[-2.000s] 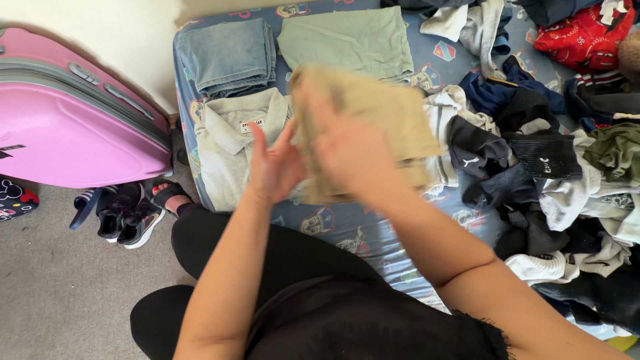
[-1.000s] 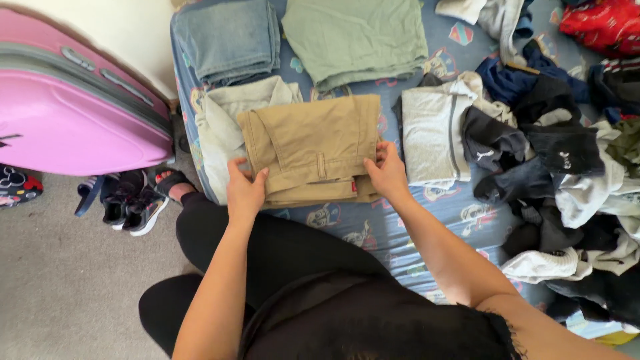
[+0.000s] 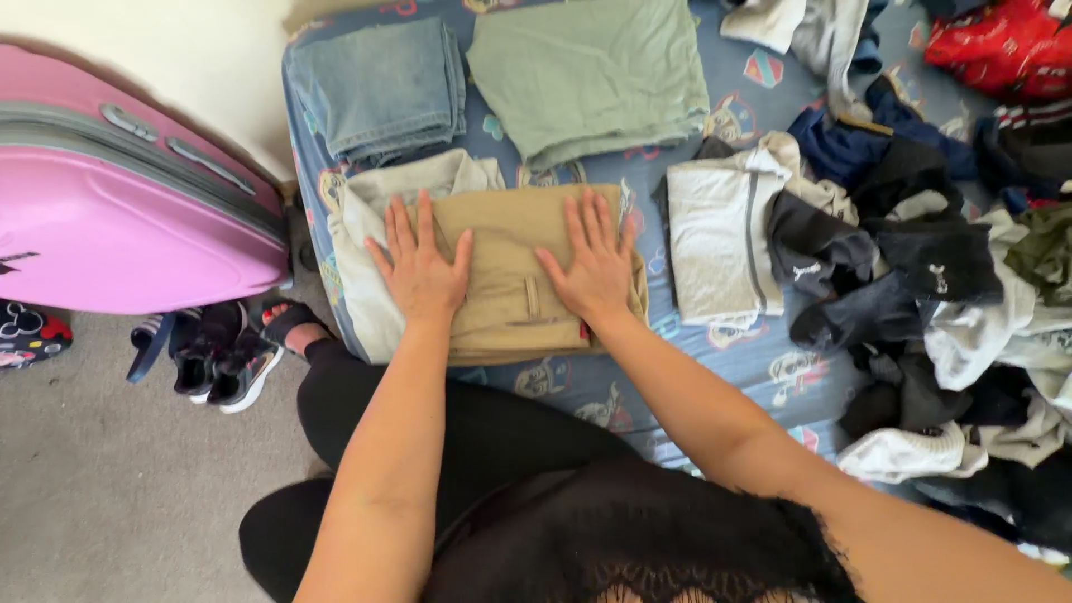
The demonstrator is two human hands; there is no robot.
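Observation:
Folded tan trousers (image 3: 502, 243) lie on the bed, partly over a pale grey collared shirt (image 3: 364, 251). My left hand (image 3: 425, 272) rests flat on their left part, fingers spread. On the right part, my right hand (image 3: 596, 260) presses flat, also with spread fingers. Neither hand grips the cloth. Behind them lie folded blue jeans (image 3: 381, 88) at the left and a folded light green garment (image 3: 590, 75) beside them. A folded white garment with a grey stripe (image 3: 720, 243) sits to the right of the trousers.
A heap of loose clothes and socks (image 3: 913, 276) covers the bed's right side, with a red printed item (image 3: 1005, 46) at the back. On the left stands a pink hard-shell suitcase (image 3: 126, 218). Sneakers (image 3: 222, 360) lie on the carpet by my sandalled foot (image 3: 297, 327).
The tan trousers were held up and blurred two seconds ago, then lay on the bed with both hands at their near edge. Both hands have moved onto their top and spread flat.

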